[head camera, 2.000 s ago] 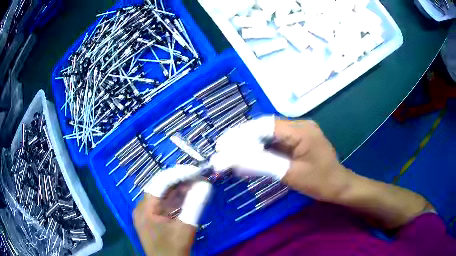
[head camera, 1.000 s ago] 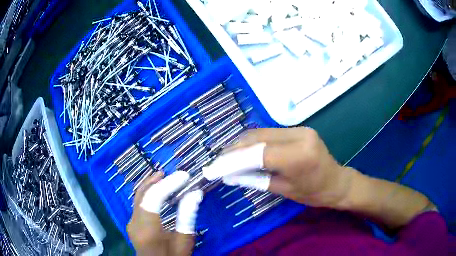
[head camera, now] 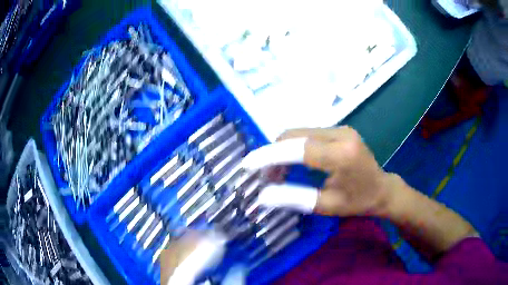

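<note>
My right hand (head camera: 348,175), with white finger cots, is over the right part of the near blue tray (head camera: 99,225). Its thumb and fingers are apart, with no part visible between the tips. My left hand (head camera: 192,260) is blurred at the bottom of the picture, partly cut off by the edge, low over the same tray; whether it holds anything cannot be told. Rod-and-barrel assemblies (head camera: 192,195) lie in slanted rows in this tray, blurred and partly hidden by both hands.
The far blue tray (head camera: 201,83) holds jumbled thin rods (head camera: 103,111). A narrow pale tray (head camera: 61,222) of short metal tubes (head camera: 42,239) is at left. A large white tray (head camera: 405,42) with white pieces is at upper right. The green bench's curved edge runs along the right.
My hands were close together over the assemblies; now they are apart, with the left lower, near the bottom edge. The right hand's thumb and fingers have spread. The view has shifted.
</note>
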